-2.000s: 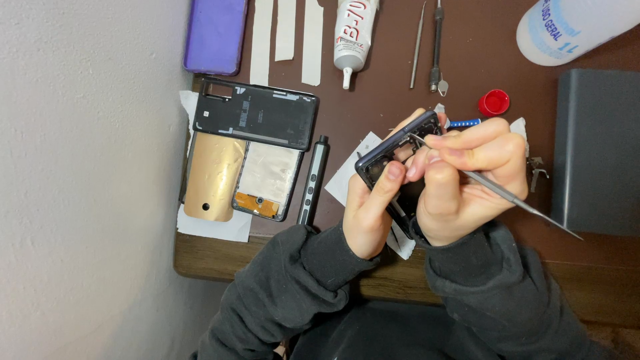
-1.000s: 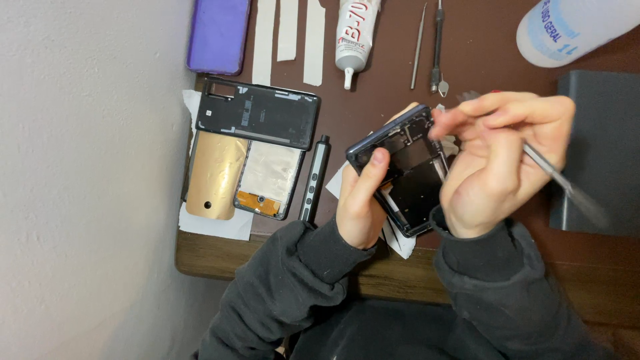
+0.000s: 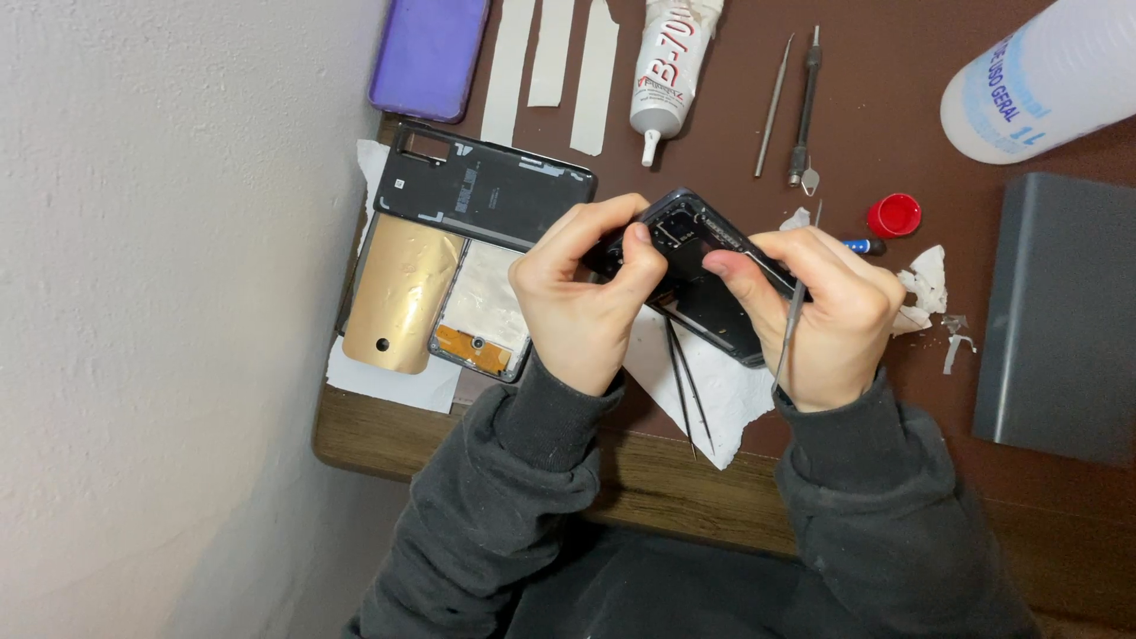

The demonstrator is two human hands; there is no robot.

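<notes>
A black smartphone frame (image 3: 710, 302) is held tilted between both hands over the table. My left hand (image 3: 590, 284) pinches its upper left corner, thumb beside the camera opening. On its right long edge lies my right hand (image 3: 821, 302), fingers behind and thumb over the inner face; the same hand keeps a thin metal pick (image 3: 792, 324) against the palm. Under the phone, black tweezers (image 3: 683, 382) rest on white paper (image 3: 732, 422). To the left lie a black phone back cover (image 3: 497, 191), a gold curved sheet (image 3: 404, 297) and another opened phone part (image 3: 484, 302) with an orange flex.
At the top are a purple case (image 3: 428, 58), white strips (image 3: 595, 80), a B-7000 glue tube (image 3: 670, 71) and two slim tools (image 3: 803, 115). Rightward are a red cap (image 3: 895, 216), paper scraps (image 3: 927, 280), a white bottle (image 3: 1021, 89) and a dark grey box (image 3: 1056, 311). A wall borders the left.
My right hand has come back down onto the phone's right edge after being lifted off it one second ago. My left hand has shifted up to the phone's upper left corner.
</notes>
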